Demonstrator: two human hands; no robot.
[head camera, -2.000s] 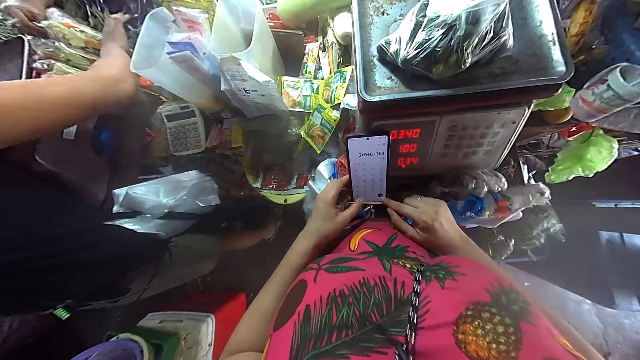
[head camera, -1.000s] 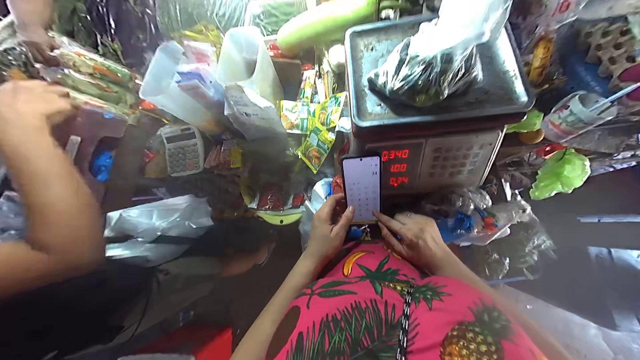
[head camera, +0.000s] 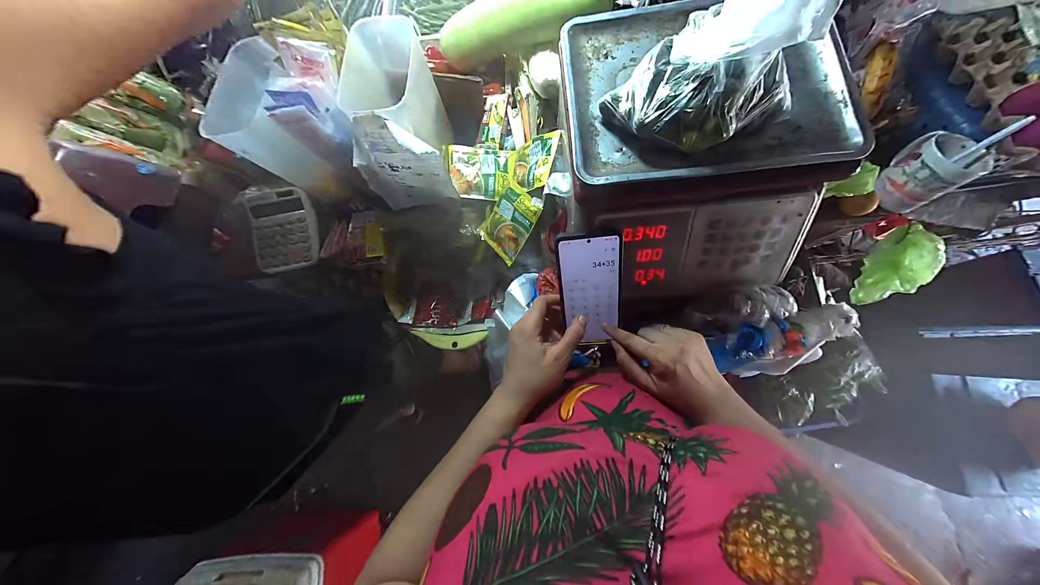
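My left hand (head camera: 540, 349) holds a smartphone (head camera: 588, 292) upright by its lower left edge, the thumb over the screen. A calculator app with a short sum shows on it. My right hand (head camera: 662, 361) holds nothing; its index fingertip is at the phone's lower right corner, the other fingers partly curled. Just behind the phone stands a digital weighing scale (head camera: 747, 244) with lit red digits. On its metal tray (head camera: 593, 154) lies a knotted clear plastic bag (head camera: 703, 97) with dark contents.
Left of the scale are seasoning packets (head camera: 512, 219), two translucent plastic containers (head camera: 236, 114) (head camera: 390, 73) and a white desk calculator (head camera: 283, 230). A person in dark clothes (head camera: 162, 366) leans in at the left. On the right are a green leaf (head camera: 898, 264), crumpled plastic bags (head camera: 780, 337) and a cup (head camera: 934, 171).
The sum on the phone's screen is different. The other person's arm and dark-clothed body have moved further into view at the left. My hands stay at the phone.
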